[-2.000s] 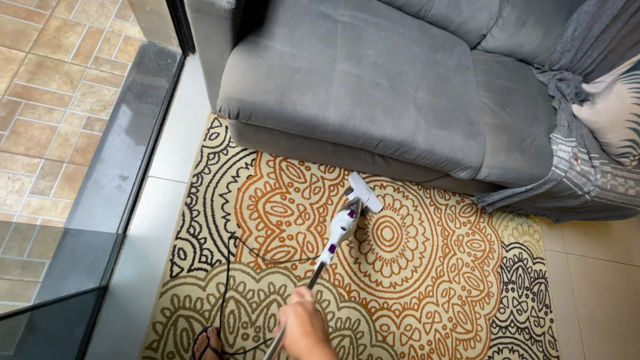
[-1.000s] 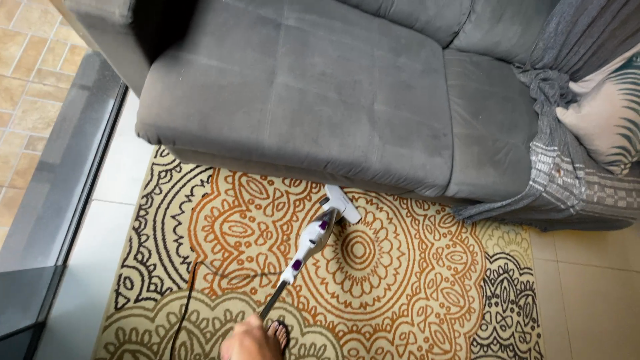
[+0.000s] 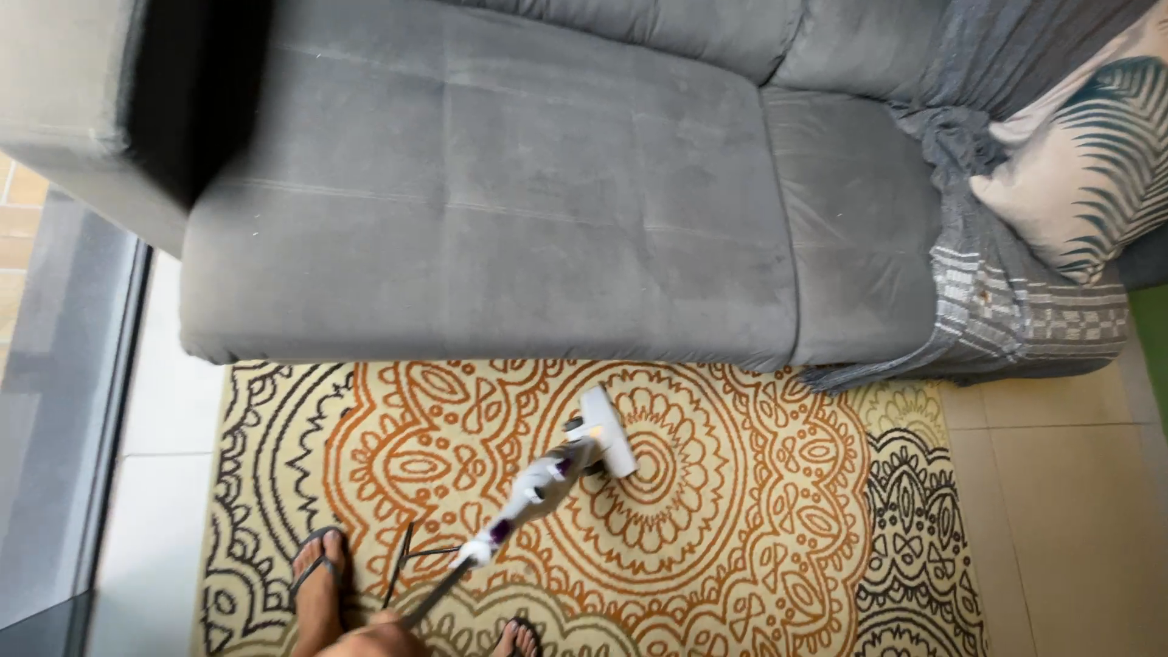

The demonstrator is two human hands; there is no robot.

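Observation:
At the bottom edge, my right hand is closed around the dark tube of a white and purple stick vacuum cleaner; its fingers are mostly cut off by the frame. The cleaner slants up to the right, and its white floor head rests on the patterned rug, by the orange round motif. A black cord runs over the rug beside the tube. My left hand is out of the picture.
A grey sofa borders the rug's far side, with a fringed grey throw and a leaf-print cushion at right. Two feet in flip-flops stand on the rug. A dark sliding-door track lies at left.
The view has shifted toward the sofa and rug. My right hand has gone lower in the picture, still on the tube. Both feet now show; one showed before.

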